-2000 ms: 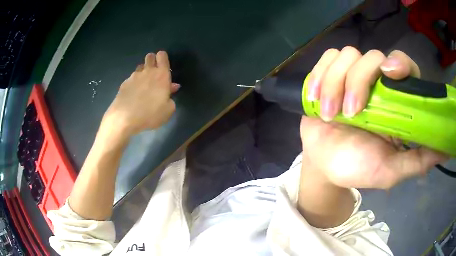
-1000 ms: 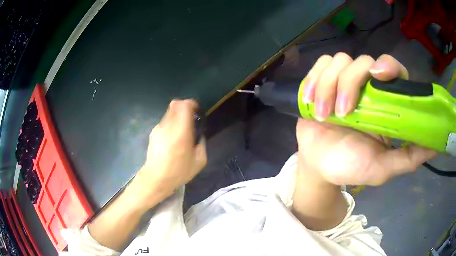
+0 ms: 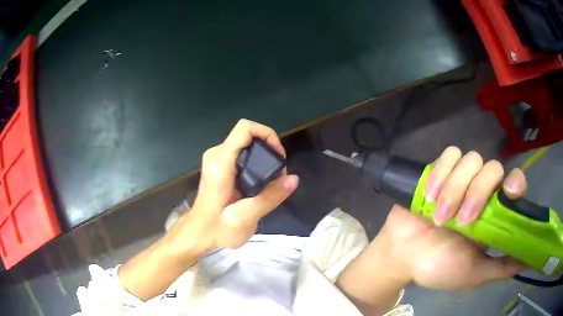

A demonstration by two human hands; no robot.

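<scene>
My left hand [image 3: 231, 191] holds a small black plastic housing [image 3: 260, 165] between thumb and fingers, just in front of the bench edge. Its smooth block-shaped side faces me. My right hand [image 3: 454, 228] is wrapped around a lime-green electric screwdriver [image 3: 494, 229] with a black nose. Its thin silver bit [image 3: 341, 157] points left toward the housing, with a gap between them. No screw can be made out at the tip.
The dark green bench [image 3: 259, 68] spans the view. Loose screws [image 3: 110, 54] lie at its left. A red tray [image 3: 21, 166] is at the left edge, another red tray [image 3: 494, 43] at upper right. A red stool [image 3: 525, 114] stands below it. A black cord [image 3: 395, 120] loops below the edge.
My left hand has moved from over the bench to in front of its edge, and the housing now shows clearly. The screwdriver sits lower and more tilted. The view has shifted right.
</scene>
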